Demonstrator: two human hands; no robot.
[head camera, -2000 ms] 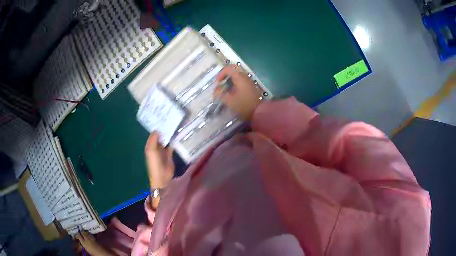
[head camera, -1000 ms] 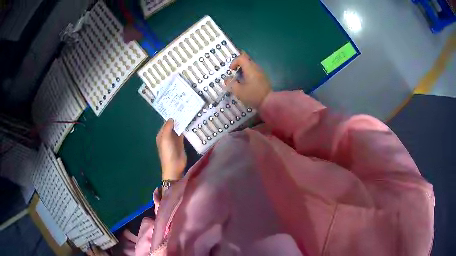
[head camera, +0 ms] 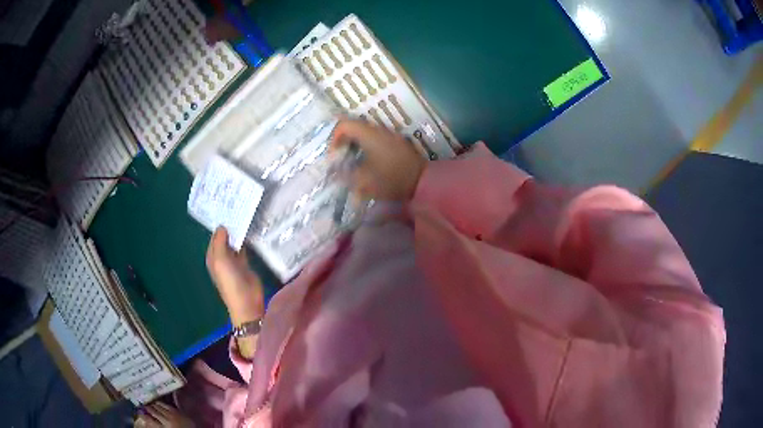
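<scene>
My left hand (head camera: 233, 272) holds the white written slip (head camera: 224, 201) by its lower corner, over the left part of a blurred parts tray (head camera: 263, 129). My right hand (head camera: 381, 159) is over the right part of this tray, its fingers bent; a small dark thing shows at the fingers, too blurred to name, and whether they grip the tray is unclear. Another parts tray (head camera: 355, 67) with rows of tan strips lies behind and to the right, partly covered by the blurred tray and my hand.
More trays of small parts (head camera: 171, 79) stand at the left on the green mat (head camera: 468, 63). A green label (head camera: 574, 83) is at the bench's right corner. Another person's hand (head camera: 161, 415) is at the lower left. A clear crumpled thing (head camera: 113, 29) is at the upper left.
The blurred tray has moved left and downward, uncovering the tray with tan strips behind it. My left hand and the slip have moved left. My right hand has moved slightly left and down.
</scene>
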